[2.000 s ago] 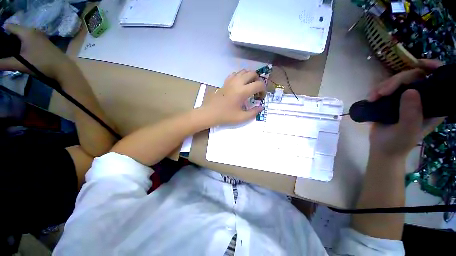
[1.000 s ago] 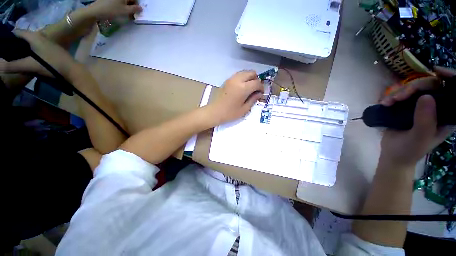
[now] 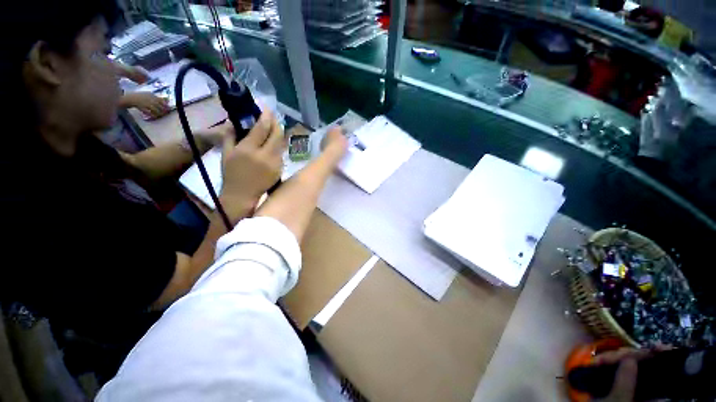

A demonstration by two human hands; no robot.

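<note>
A white plastic housing (image 3: 385, 161) with a small part near its left end lies at the far side of the bench. My left hand (image 3: 336, 143) is stretched out to its left edge and appears to grip it; the fingertips are blurred. My right hand (image 3: 624, 378), cut off by the bottom right edge, holds the black electric screwdriver (image 3: 655, 375) at the orange screw dish (image 3: 585, 355). A stack of white housings (image 3: 502, 216) stands right of the first housing.
A neighbouring worker at left holds an electric screwdriver (image 3: 239, 106) with a hanging black cord. A small green box (image 3: 299, 147) stands near that hand. The wicker basket (image 3: 590, 302) of wired parts is at right. Cardboard (image 3: 416, 330) covers the near bench; a green conveyor (image 3: 471, 129) runs behind.
The view has swung up and left. The housing from the near work spot is gone from there. My left arm has reached far out; my right hand is now by the orange dish.
</note>
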